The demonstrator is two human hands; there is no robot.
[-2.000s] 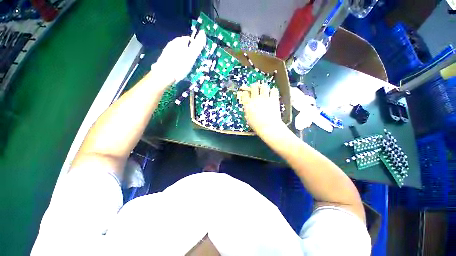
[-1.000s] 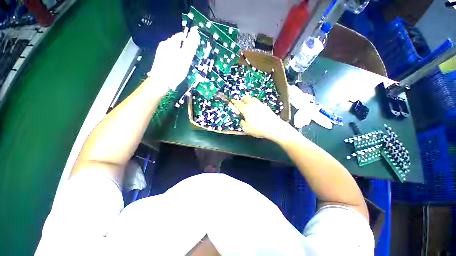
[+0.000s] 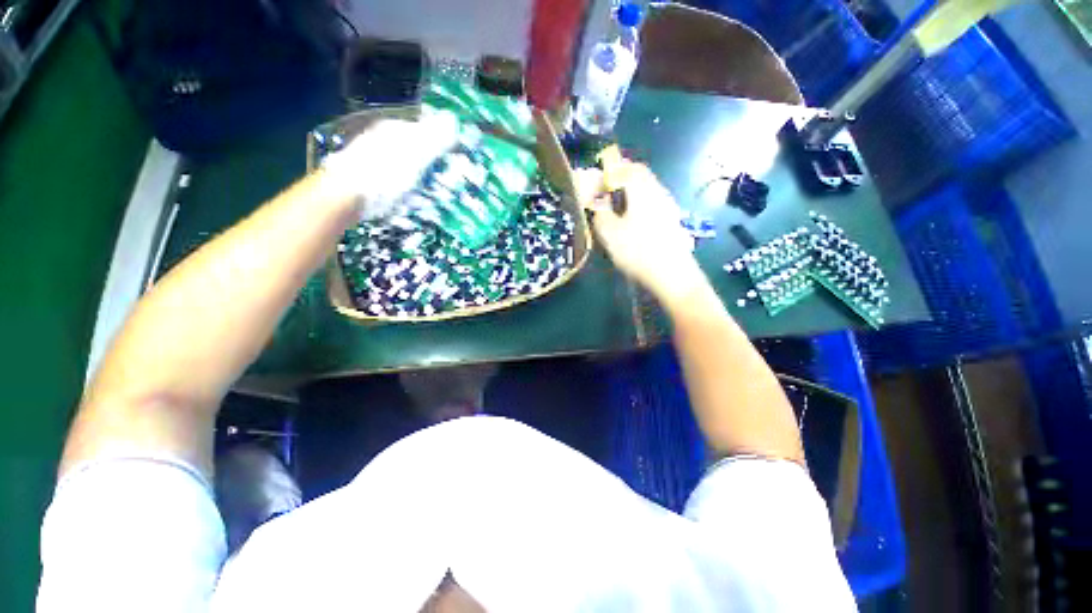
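Observation:
My left hand (image 3: pixel 401 158), in a white glove, grips green circuit board panels (image 3: pixel 485 180) with white parts, blurred, over the cardboard box. The box (image 3: pixel 446 314) holds a heap of small black, white and green boards (image 3: pixel 449 263). My right hand (image 3: pixel 647 228), bare, is just right of the box, closed around a small hand tool (image 3: pixel 618 199) with dark and yellow parts; its jaws cannot be made out.
Stacked green panels (image 3: pixel 814 269) lie on the bench (image 3: pixel 527 341) at right. A small black part (image 3: pixel 748 192), a black holder (image 3: pixel 826 162), a water bottle (image 3: pixel 605 84) and a red bottle (image 3: pixel 557 54) stand beyond. Blue crates (image 3: pixel 994 120) are at far right.
The view has turned right, so the bench things sit further left. My right hand has moved out of the box to its right side. My left hand and the panels are lower over the box.

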